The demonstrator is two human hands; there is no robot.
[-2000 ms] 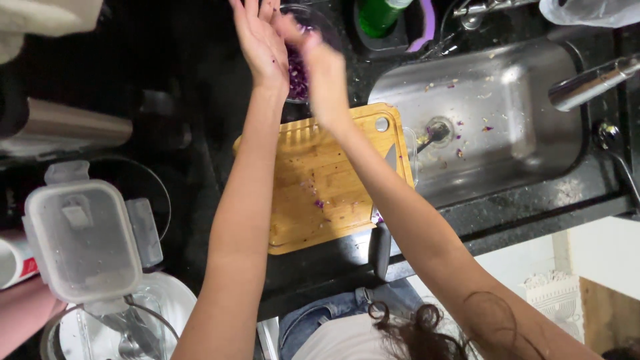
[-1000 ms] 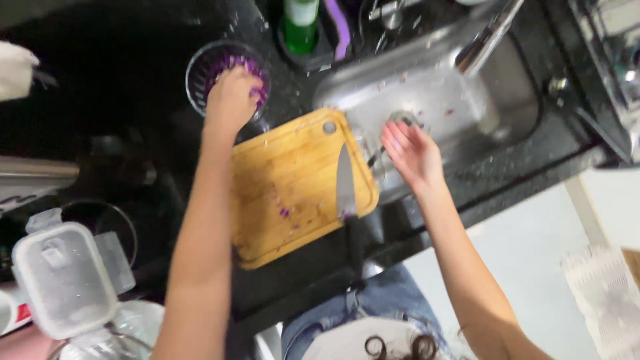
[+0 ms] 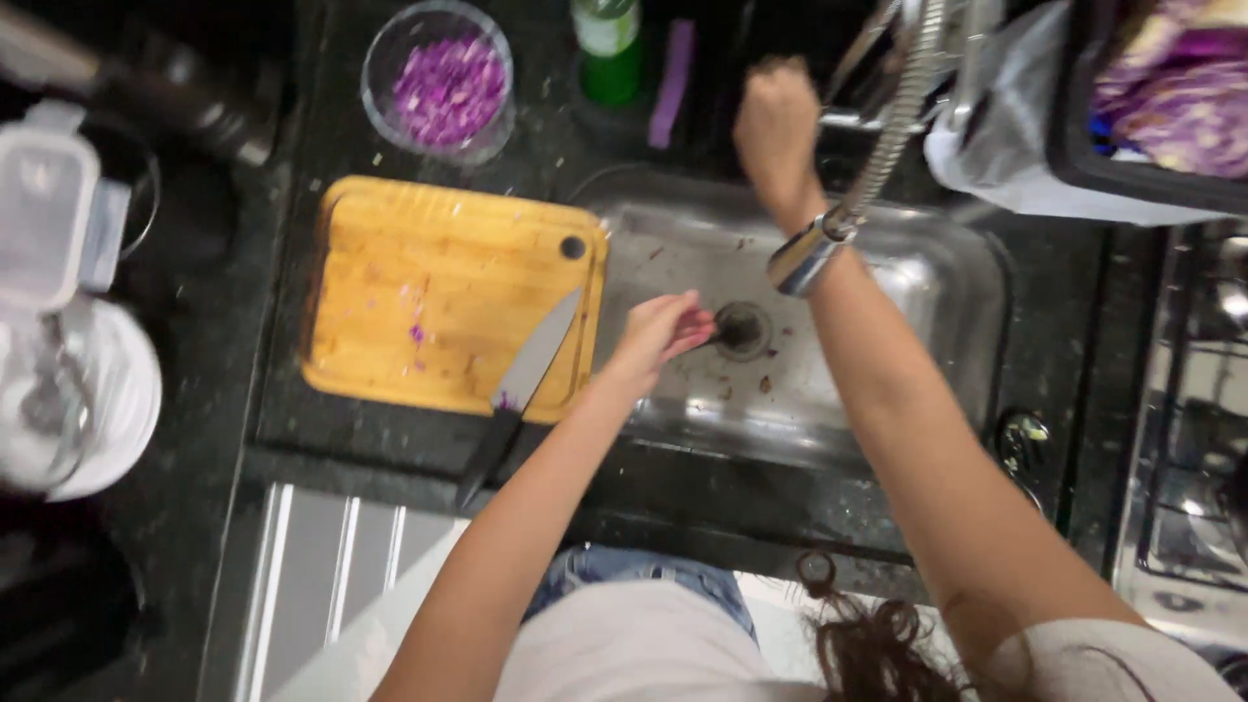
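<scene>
My left hand (image 3: 663, 336) is over the left part of the steel sink (image 3: 702, 419), fingers loosely curled and apart, with nothing visible in them. Beyond the sink's back edge, my right hand (image 3: 777, 122) looks closed near the faucet base; what it touches is hidden. The spray head (image 3: 807, 255) of the faucet hangs in front of my right wrist. A wooden cutting board (image 3: 439, 292) bears scraps of purple cabbage. Across its right edge lies a chef's knife (image 3: 531, 361), its black handle off the board. Chopped purple cabbage (image 3: 450, 90) fills a clear bowl (image 3: 369, 83) behind the board.
A green bottle (image 3: 609, 58) and a purple strip-like object (image 3: 673, 83) stand behind the sink. At the upper right, a dark container (image 3: 1068, 127) holds cabbage pieces. A gas stove (image 3: 1136, 556) is at the right. Plastic lidded container (image 3: 44, 214) and white plate (image 3: 141, 390) are at the left.
My left hand has left the bowl of cabbage and moved right to over the sink. My right hand has moved from the sink's left side to the faucet area. The view has shifted right.
</scene>
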